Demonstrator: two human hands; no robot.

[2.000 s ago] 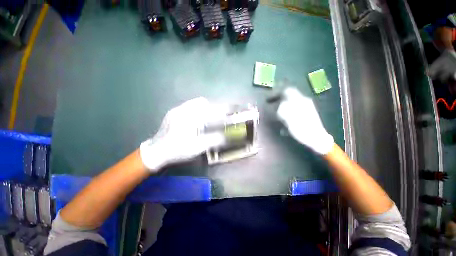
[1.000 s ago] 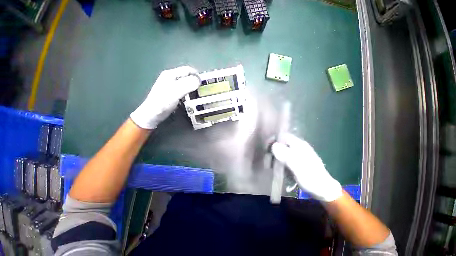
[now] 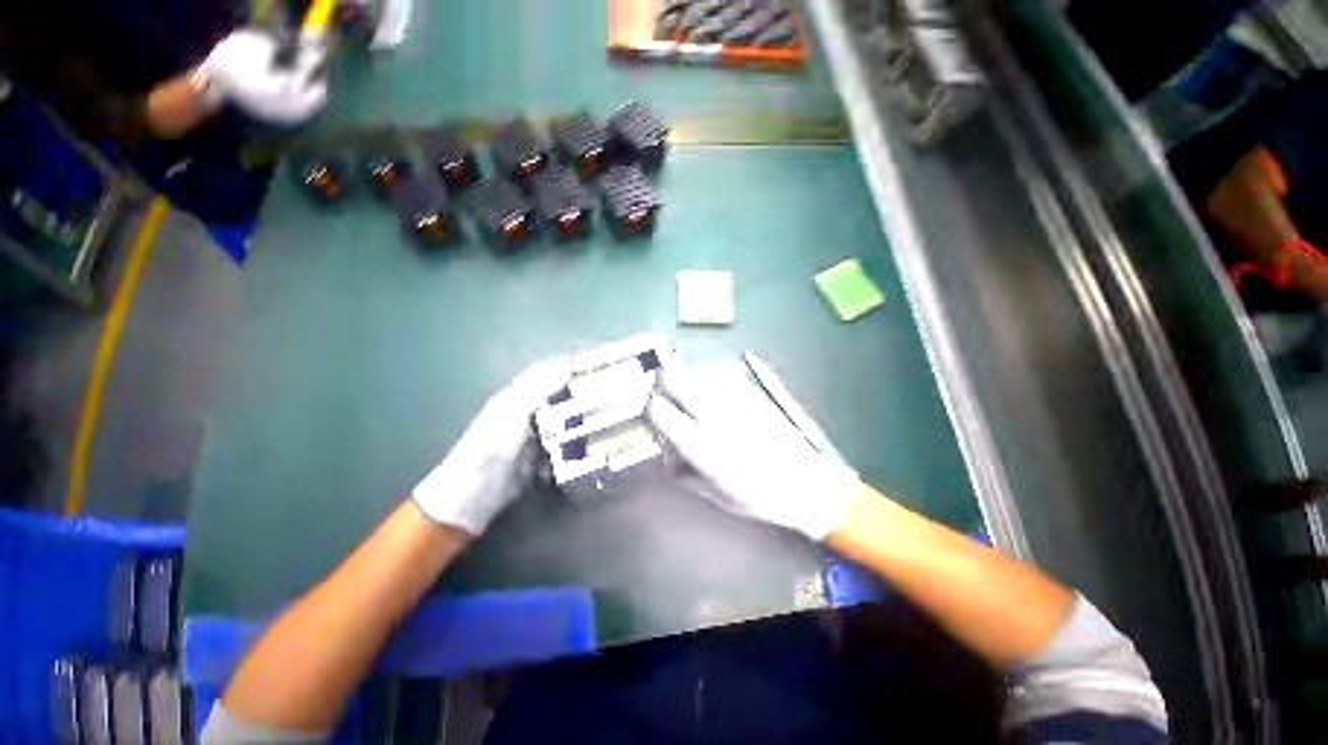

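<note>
A silver-white metal frame (image 3: 605,412) with open cut-outs is held between my gloved hands over the green bench mat. My left hand (image 3: 503,444) grips its left side. My right hand (image 3: 743,444) is against its right side, fingertips on the edge. A thin metal strip (image 3: 787,400) shows just beyond my right hand; whether it touches the hand I cannot tell. A whitish-green square (image 3: 705,297) and a bright green square (image 3: 849,290) lie flat beyond the frame.
Finned black modules (image 3: 568,201) stand in rows at the far side. An orange tray (image 3: 706,56) lies beyond them. A blue tote (image 3: 88,582) with boxed units is at left, a metal-railed conveyor (image 3: 1078,320) at right. Another worker's gloved hand (image 3: 262,76) is at far left.
The view has tilted further forward. My right hand has moved from the strip near the front edge to the frame's right side. The strip now lies beyond that hand.
</note>
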